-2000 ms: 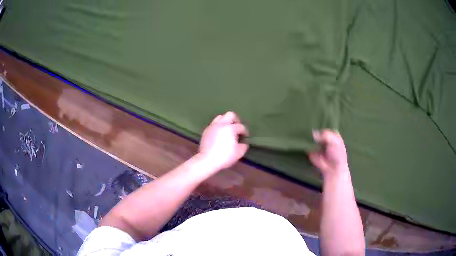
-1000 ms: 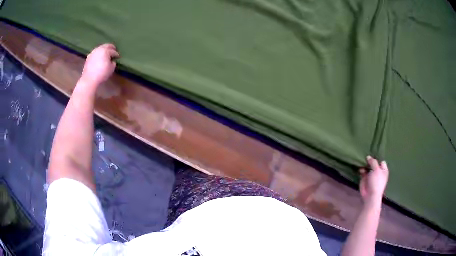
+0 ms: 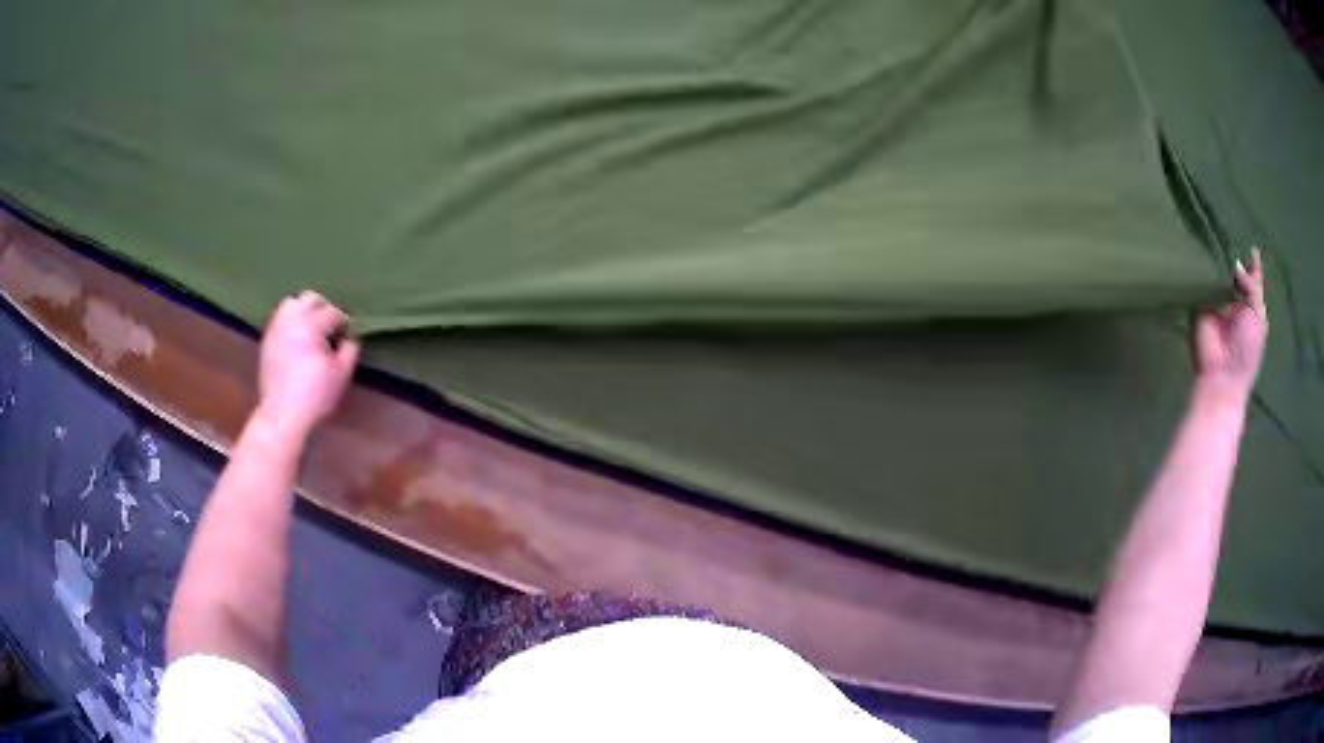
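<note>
The loose upper ply of green fabric [image 3: 813, 218] covers much of the view, with its near edge stretched between my two hands. My left hand [image 3: 308, 360] pinches that edge at the left, low by the side of the stack. My right hand [image 3: 1231, 337] holds the edge farther right, up and away from the table's near edge. Between my hands the edge is lifted off the flat lower plies [image 3: 813, 421]. Folds run across the loose ply, and it is creased near my right hand.
The worn brown table edge [image 3: 639, 537] runs in front of me below the dark line along the stack. Scraps lie on the grey floor [image 3: 87, 450] at the lower left. My body in a white shirt is at the bottom, close to the table.
My hands have spread wide apart along the edge since the oldest frame. Since the last one, my right hand has moved up and right, lifting the ply off the stack.
</note>
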